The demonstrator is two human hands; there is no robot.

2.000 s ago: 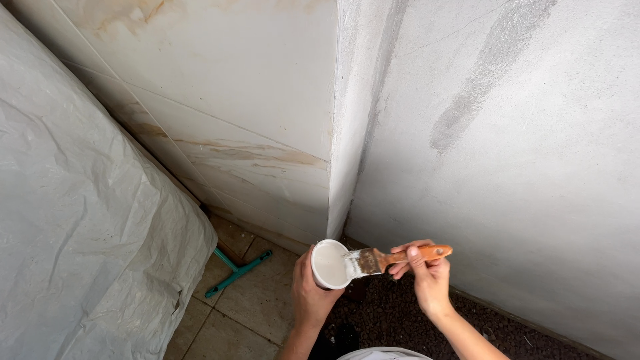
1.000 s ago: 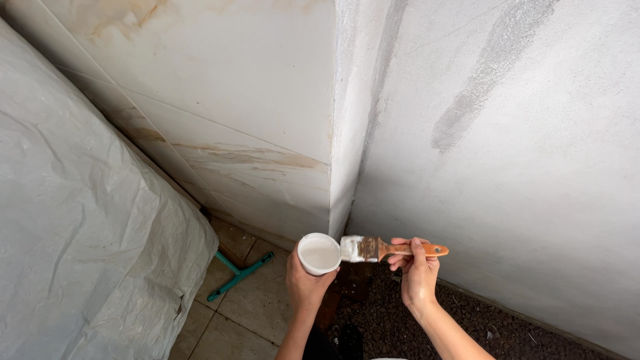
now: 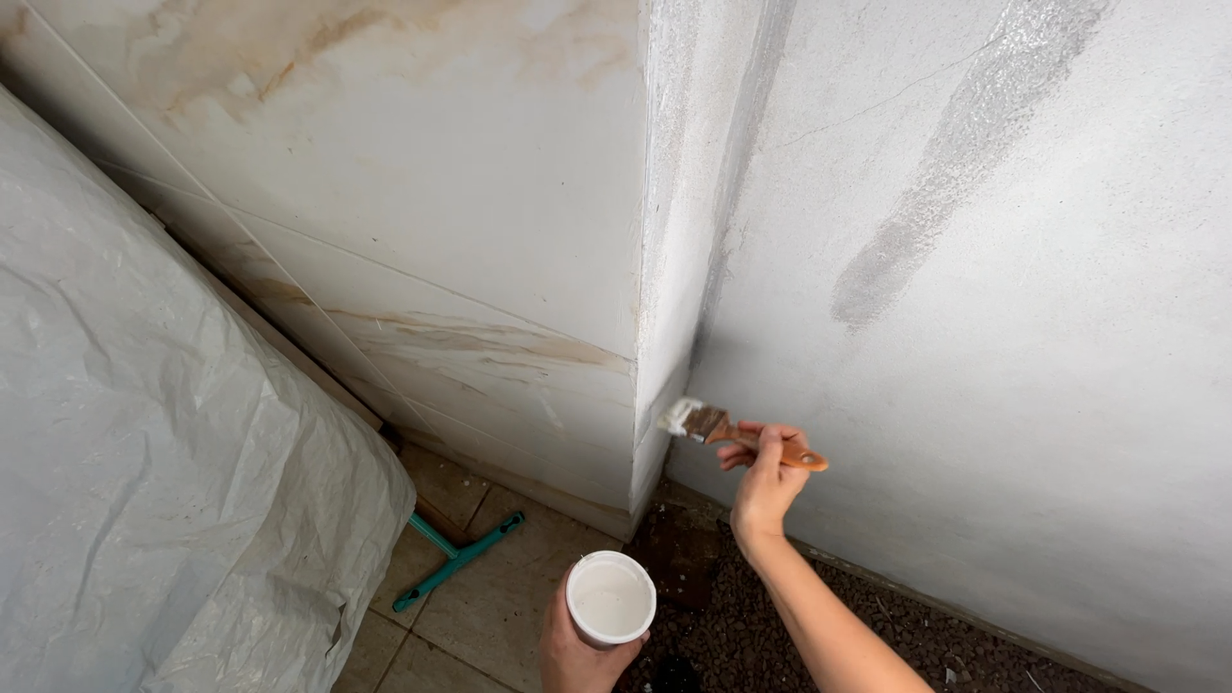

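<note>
My left hand (image 3: 581, 658) is closed around a white plastic cup (image 3: 610, 598) with white paint inside, at the bottom centre. In my right hand (image 3: 767, 470) is a flat paintbrush (image 3: 707, 423), gripped by its orange wooden handle. White paint coats the bristles, which point left and lie close to the narrow white strip of wall (image 3: 664, 385) at the corner. Whether the bristles touch that strip I cannot tell. To the right stands a light grey painted wall (image 3: 1011, 385) with a darker grey streak (image 3: 924, 212) running down it.
Marble-look tiles (image 3: 462, 231) cover the wall left of the corner. A plastic sheet (image 3: 192, 414) drapes over something bulky at the left. Below are a green squeegee (image 3: 459, 561) on the tiled floor (image 3: 481, 626) and dark gravel (image 3: 866, 602) along the right wall's base.
The brush in my right hand has moved up from beside the cup's rim towards the corner. My left hand has lowered the cup.
</note>
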